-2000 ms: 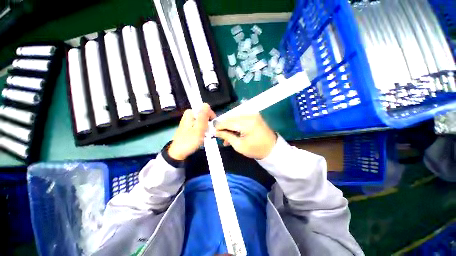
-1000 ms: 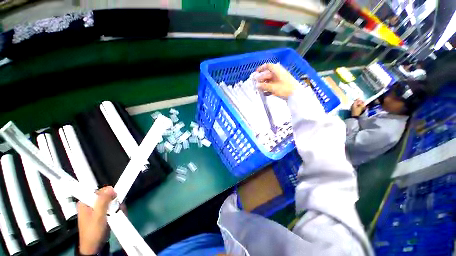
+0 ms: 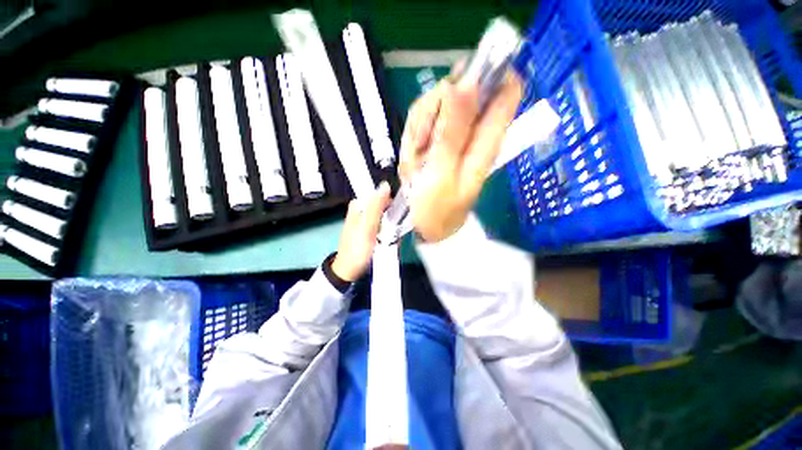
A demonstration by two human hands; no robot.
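Note:
My left hand (image 3: 360, 230), with a dark band at the wrist, grips several long white bars (image 3: 387, 343) where they cross. One bar points down over my lap, one up to the left, and one out to the right behind my right hand. My right hand (image 3: 453, 154) is raised over the crossing, its fingers around a shiny silvery-white bar (image 3: 497, 54), blurred at its upper end. The lower end of this bar meets the left hand's grip. The palm hides part of the crossing.
A black tray (image 3: 255, 218) of white bars lies behind my left hand, with a second tray (image 3: 97, 167) at far left. A blue basket (image 3: 655, 198) of bars stands at right. A lined blue bin (image 3: 66, 352) is lower left; a lower blue crate (image 3: 646, 299) holds cardboard.
My right hand has come back from inside the blue basket to my left hand and now holds a shiny bar. The view has turned back from the right to face the trays.

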